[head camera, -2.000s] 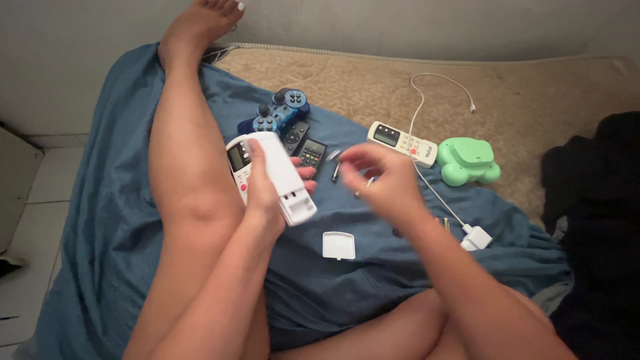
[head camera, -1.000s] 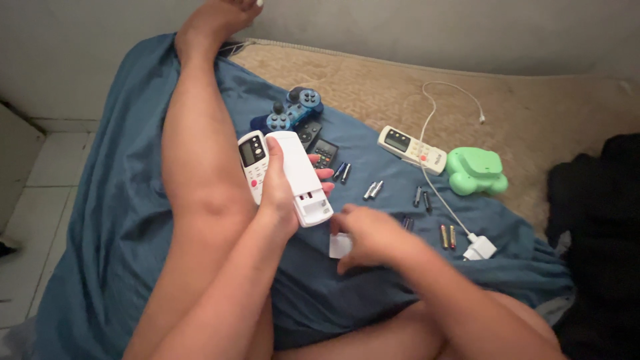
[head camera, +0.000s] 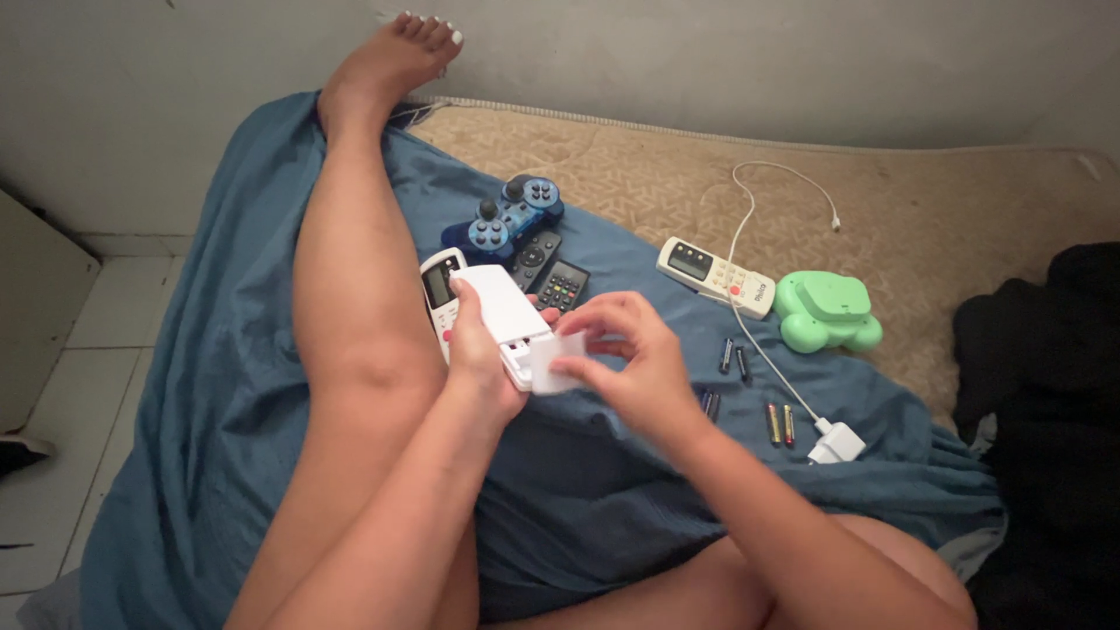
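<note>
My left hand holds a white remote control with its back up and its battery bay uncovered at the lower end. Between the thumb and fingers of my right hand is a white battery cover, slightly blurred, held at that lower end; whether the two parts touch, I cannot tell. Beside the held remote lies another white remote with a display, partly hidden by my left hand. Several loose batteries lie right of my right hand, among them a gold and dark pair and a darker pair.
Beyond my hands are a blue game controller and two dark remotes. Farther right lie a cream remote, a green plastic object and a white charger with its cable. A blue sheet partly covers the patterned mattress.
My right hand has picked up the battery cover, which lay on the sheet two seconds ago, and brought it to the lower end of the held remote. My left hand keeps its hold.
</note>
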